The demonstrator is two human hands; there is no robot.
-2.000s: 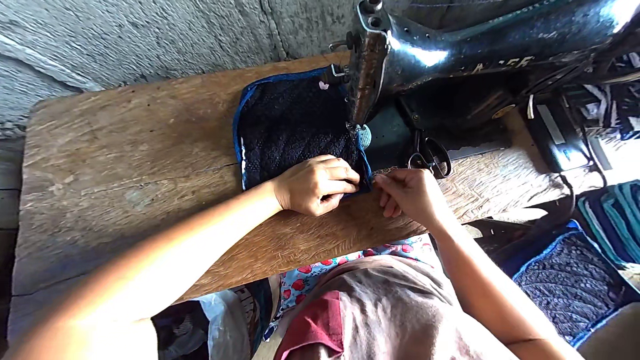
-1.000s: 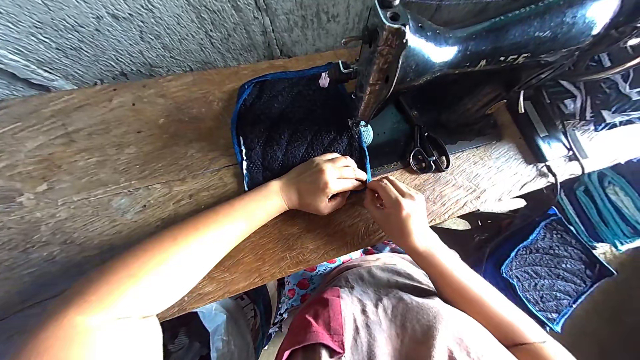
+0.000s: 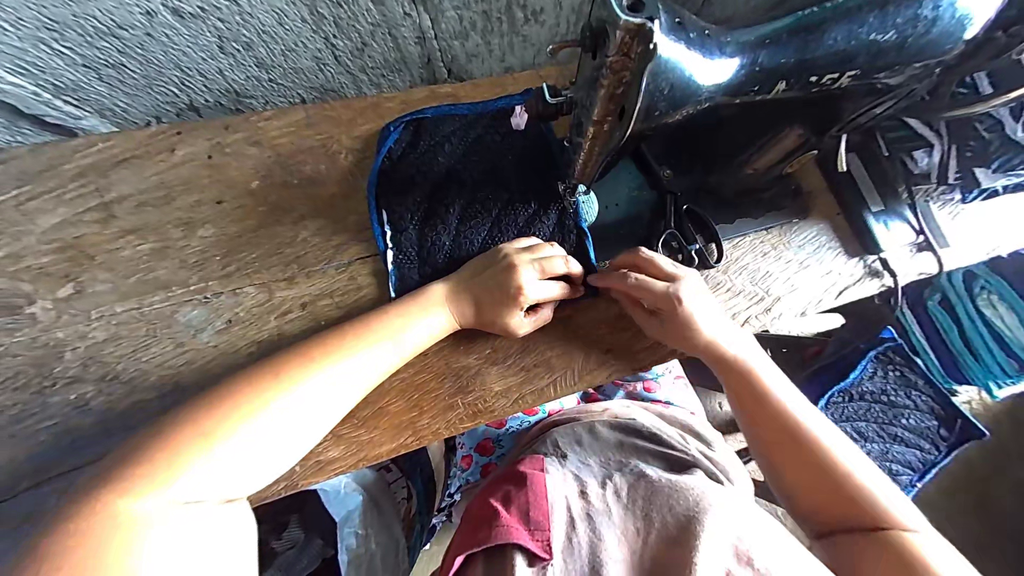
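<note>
A dark quilted fabric piece (image 3: 472,184) with blue edge binding lies on the wooden table (image 3: 200,216), its right edge under the needle area of a black sewing machine (image 3: 752,64). My left hand (image 3: 520,288) rests on the near right corner of the fabric, fingers curled onto it. Just right of it, my right hand (image 3: 656,296) pinches the bound edge at that corner between thumb and fingers. Black-handled scissors (image 3: 692,236) lie on the machine bed, right of the needle. A small round light-blue piece (image 3: 587,206) sits beside the presser foot.
Behind the table stands a rough grey wall (image 3: 240,56). Lower right, another quilted piece with blue binding (image 3: 888,408) lies near folded teal and dark fabrics (image 3: 968,320). A plastic bag (image 3: 360,512) is below the table's front edge.
Both hands stay at the near right corner of the fabric. The right hand's fingers have shifted slightly at the edge; little else has plainly changed.
</note>
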